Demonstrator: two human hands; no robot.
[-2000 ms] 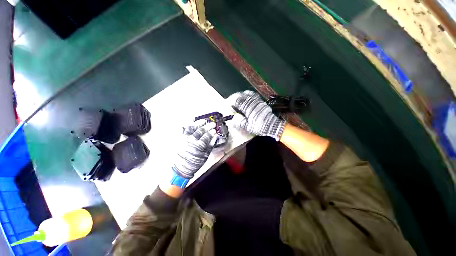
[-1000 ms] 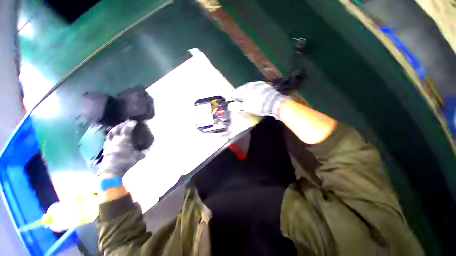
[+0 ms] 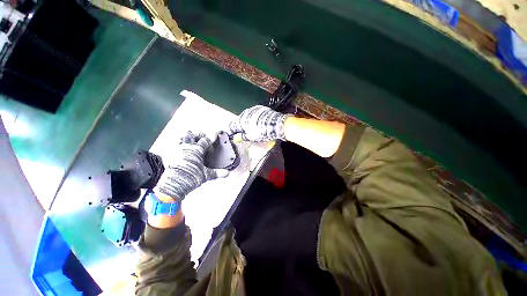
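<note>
My left hand [image 3: 188, 167], in a striped knit glove, holds a flat dark cover plate [image 3: 221, 151] by its left side over the white sheet [image 3: 202, 113]. The plate looks grey and covers the open housing, which I cannot see beneath it. My right hand [image 3: 260, 123], also gloved, is at the plate's upper right, fingers closed near its corner; what it grips there is hidden. The black power cable [image 3: 289, 87] lies bundled past my right hand, over the brown edge rail. Stacks of black cover plates [image 3: 123, 184] stand at the left edge of the sheet.
A blue crate [image 3: 53, 254] is at the lower left. A black bin [image 3: 49, 55] stands at the upper left. The green conveyor belt [image 3: 358, 75] runs beyond the brown rail [image 3: 242, 70]. A small dark cord end [image 3: 274, 50] lies on the belt.
My left hand has moved from the stacks to the work with a cover plate, which now hides the open housing. My right hand stays beside the housing. The camera view has shifted.
</note>
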